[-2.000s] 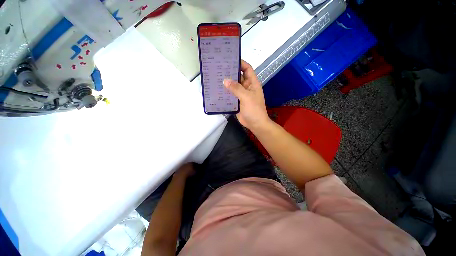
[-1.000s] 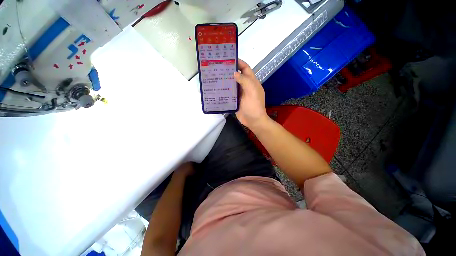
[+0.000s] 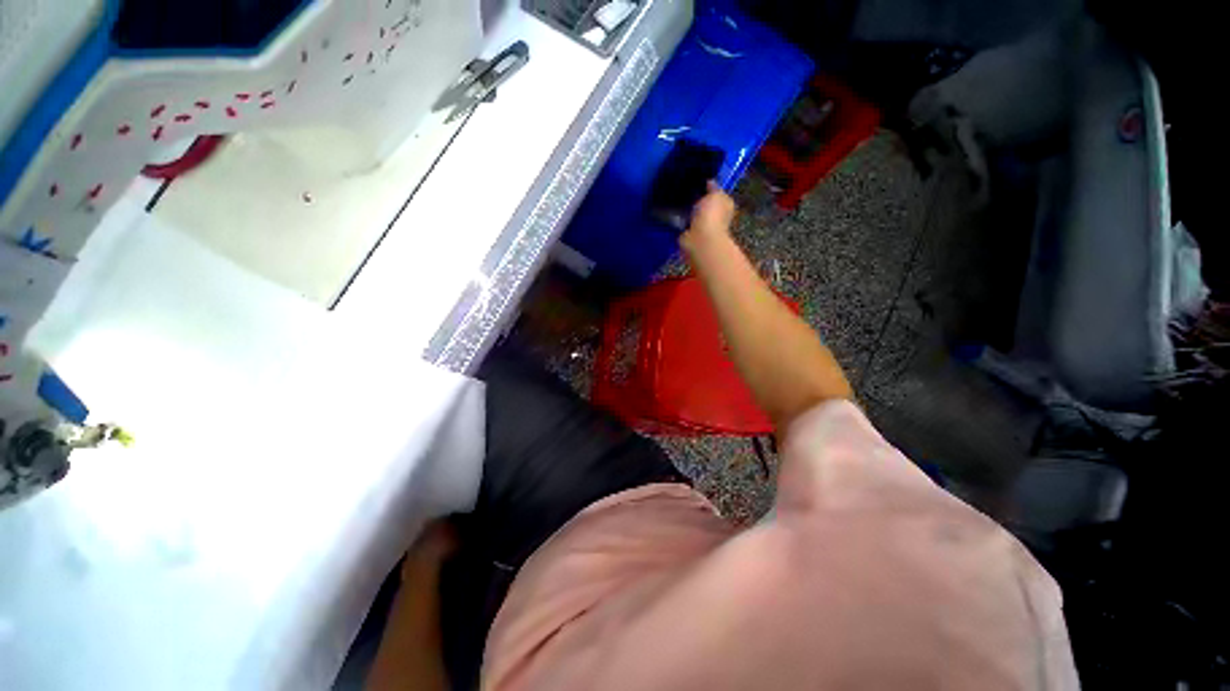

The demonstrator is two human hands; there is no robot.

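Note:
My right hand reaches out over the blue bin, with its fingers at the lower right edge of a dark phone. The phone's screen looks black, and it is over or against the blue surface; I cannot tell if it rests there. My left hand is low at my lap beside the fabric edge, partly hidden and dim, so its fingers cannot be made out. The white fabric lies over the table and hangs over its front edge.
The sewing machine head is at upper left, its needle area at the left edge. Silver snips lie on the bed. A ruler strip runs along the table edge. The blue bin, a red stool and another red stool stand right.
My right hand has carried the phone from above the table to the right, over the blue bin. The screen has turned from lit to dark. The view has shifted right.

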